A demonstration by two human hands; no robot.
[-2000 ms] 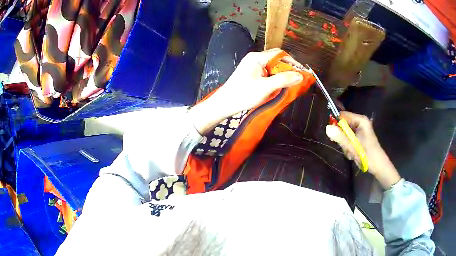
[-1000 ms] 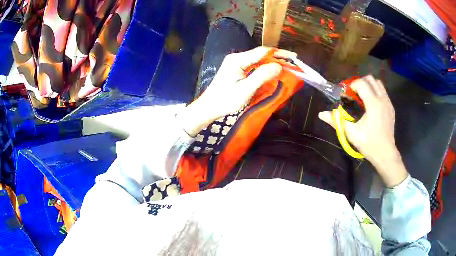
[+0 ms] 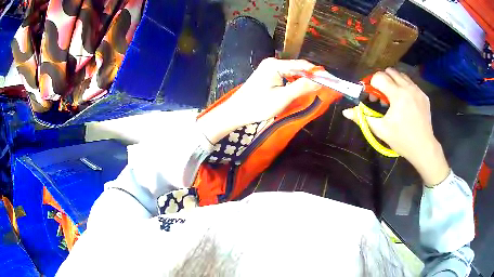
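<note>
An orange sewn workpiece (image 3: 265,159) lies slanted over my lap, its lower end against my body. A dark strip (image 3: 287,121) runs along it. A navy-white patterned panel (image 3: 234,145) shows below my left wrist, and a patterned end tab (image 3: 177,201) sticks out by my sleeve. My left hand (image 3: 273,86) pinches the upper end of the workpiece. My right hand (image 3: 403,111) holds scissors (image 3: 338,85) with yellow and red-orange handles. The blades lie across the orange edge beside my left fingertips; their tips are blurred.
A blue bin (image 3: 157,54) with camouflage pieces (image 3: 76,48) stands at upper left. Another blue box (image 3: 65,178) with orange pieces is at lower left. A wooden frame (image 3: 390,40) with orange scraps is ahead. A white table edge (image 3: 452,21) and blue bin (image 3: 460,73) are at upper right.
Since one second ago, the scissor blades have moved slightly left and lie flatter over the orange edge. Compared with two seconds ago, my right hand is higher and the scissors are turned.
</note>
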